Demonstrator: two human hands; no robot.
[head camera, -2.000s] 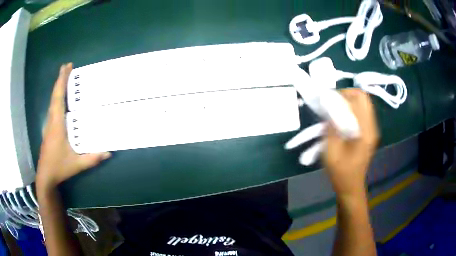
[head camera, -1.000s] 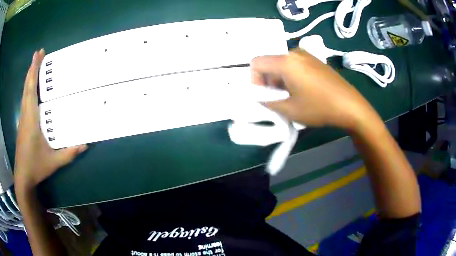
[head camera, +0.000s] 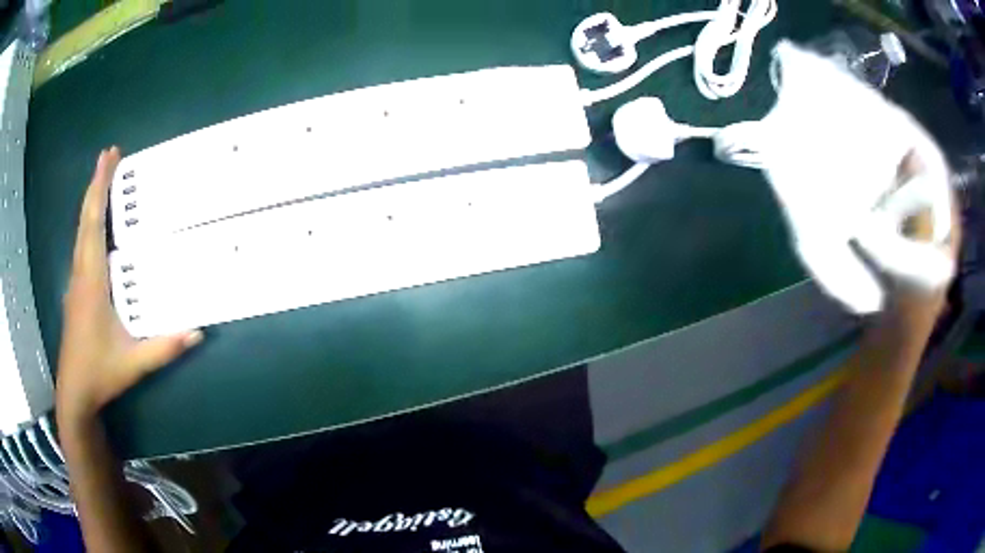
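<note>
Two long white power strips lie side by side on the green bench top, the far one (head camera: 356, 135) and the near one (head camera: 367, 238). My left hand (head camera: 103, 324) is spread around their left ends, thumb at the near edge. My right hand (head camera: 918, 221) is at the right, mostly hidden behind a limp white cloth (head camera: 853, 151) that it holds. White cords leave the strips' right ends. One mains plug (head camera: 603, 43) shows its dark face; the other plug (head camera: 643, 130) shows its white back. The cloth overlaps the near plug's coiled cord.
A clear bottle (head camera: 888, 52) is partly hidden behind the cloth at the upper right. A folded white cord (head camera: 729, 49) lies at the far side. A white stack (head camera: 19, 248) stands at the left edge, with cords (head camera: 38, 464) hanging below it. The bench's near edge curves before me.
My right hand has moved off the strips to the right with the cloth, over the bottle area. A gap now shows between the strips' right ends. My left hand stays at their left ends.
</note>
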